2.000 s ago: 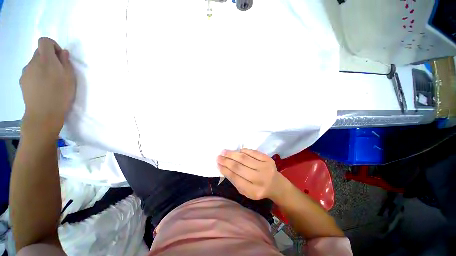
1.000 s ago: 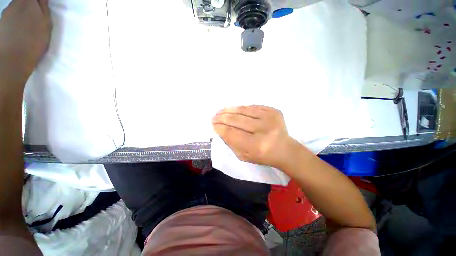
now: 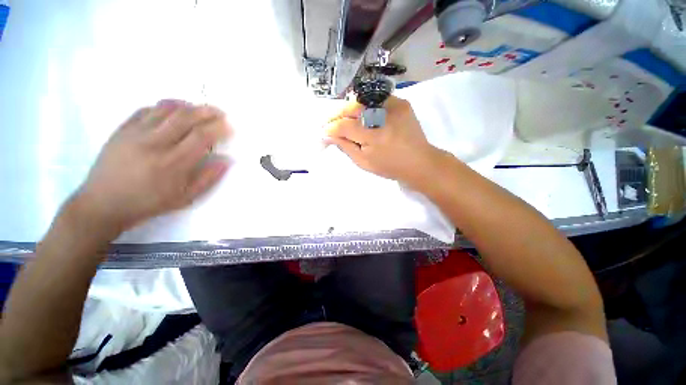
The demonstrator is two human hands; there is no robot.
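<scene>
The white fabric [image 3: 263, 98] lies over the machine bed and table, very bright, its edges hard to see. My left hand [image 3: 162, 162], slightly blurred, lies on the left part of it, fingers pointing right; whether it grips cloth cannot be told. My right hand [image 3: 380, 143] is beside the needle area, thumb and fingertips together on the fabric. The presser foot area [image 3: 320, 79] is just up and left of my right fingertips. A dark round knob with a grey tip [image 3: 374, 109] partly covers my right hand. A small dark curved shape [image 3: 276, 168] shows between my hands.
The white machine head with blue stripe and red specks [image 3: 481, 53] fills the upper right. A slim dark tool [image 3: 593, 184] and a small dark box [image 3: 630, 177] lie right, beside brown tape [image 3: 665, 180]. The ruler-like table edge [image 3: 301, 248] runs above a red stool [image 3: 460, 319].
Both hands have moved in toward the needle area, the left from the far left, the right up from the front edge. The fabric no longer hangs over the middle edge. More machine head shows.
</scene>
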